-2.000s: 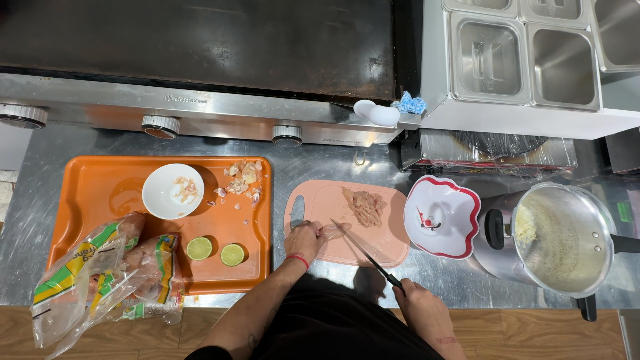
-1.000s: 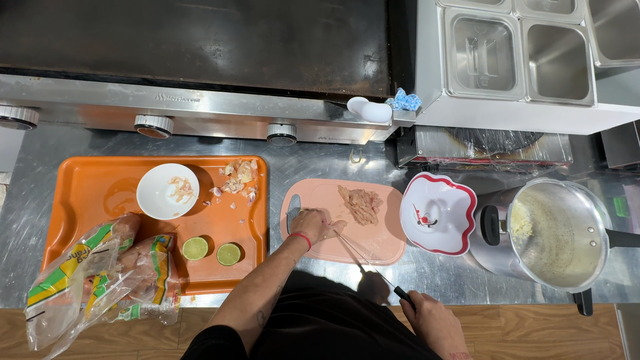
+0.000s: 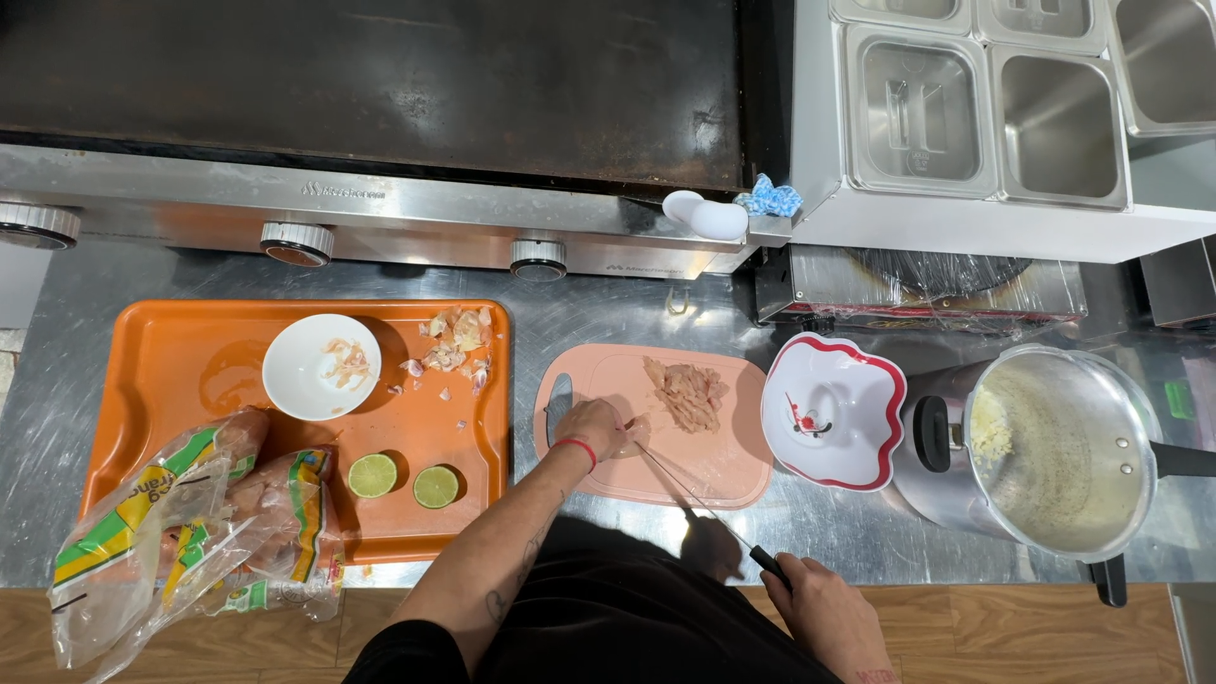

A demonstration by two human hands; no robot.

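Observation:
A pink cutting board (image 3: 627, 366) lies on the steel counter, with a pile of cut raw meat, seemingly chicken, (image 3: 689, 394) on its right half. My left hand (image 3: 591, 427) rests on the board's left part, its fingers on a small piece of meat (image 3: 635, 424). In my right hand (image 3: 817, 603), below the board, is the black handle of a long knife (image 3: 703, 498); its blade reaches up and left, with the tip near my left fingertips. A white bowl with a red rim (image 3: 826, 370) stands against the board's right side.
Left, an orange tray (image 3: 171, 318) holds a white bowl (image 3: 299, 375), garlic skins (image 3: 461, 337), lime halves (image 3: 372, 475) and plastic bags of raw meat (image 3: 237, 503). Right stands a metal pot (image 3: 1073, 456) with chopped garlic inside. A griddle (image 3: 380, 85) and steel food pans (image 3: 1059, 128) stand behind.
My left hand has stayed on the left part of the board, shifting slightly. The knife remains in my right hand, its blade still slanting toward my left fingers.

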